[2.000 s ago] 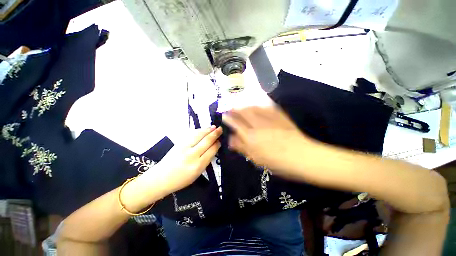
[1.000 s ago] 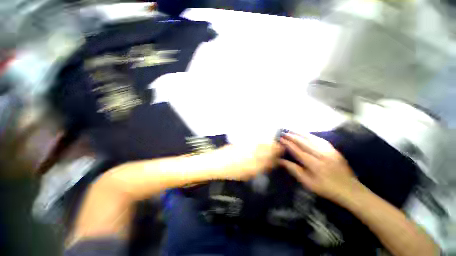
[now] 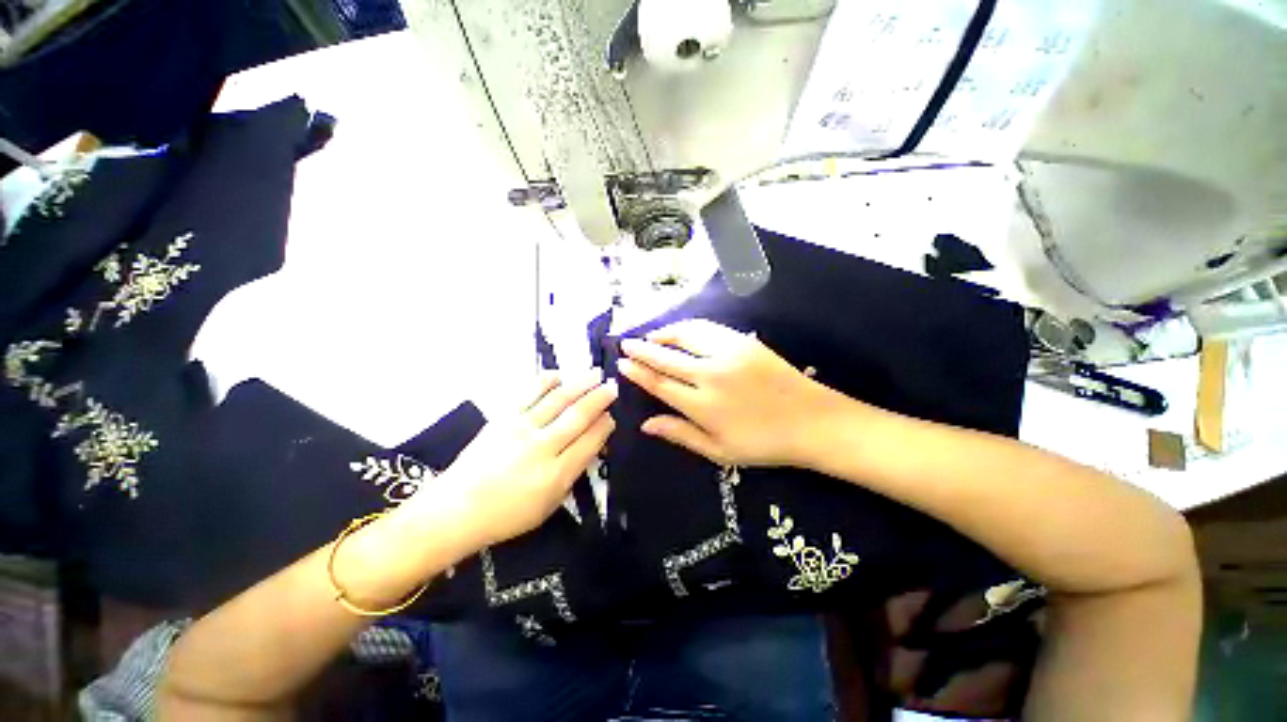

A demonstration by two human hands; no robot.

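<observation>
A black garment panel (image 3: 903,317) with pale gold embroidery lies under the white sewing machine head (image 3: 558,99) and hangs over the table's front edge. My left hand (image 3: 529,459) lies on the cloth left of a narrow slit, fingertips just below the presser foot area (image 3: 615,289). My right hand (image 3: 734,392) lies flat on the cloth right of the slit, fingertips close to the left ones. A narrow dark strip (image 3: 599,339) runs up to the needle area. Fingertips press the cloth; the needle itself is hard to make out.
More black embroidered cloth (image 3: 127,339) spreads at left. A grey rounded plate (image 3: 735,243) is right of the needle. A handwritten paper (image 3: 939,71) is on the machine. A black-handled tool (image 3: 1119,387) and a small brown square (image 3: 1167,450) lie at right on the white table (image 3: 367,310).
The view swung away with blur one second ago and is back over the machine. My right hand, blurred earlier, now lies flat on the cloth. The hands, together near the slit earlier, now rest on either side.
</observation>
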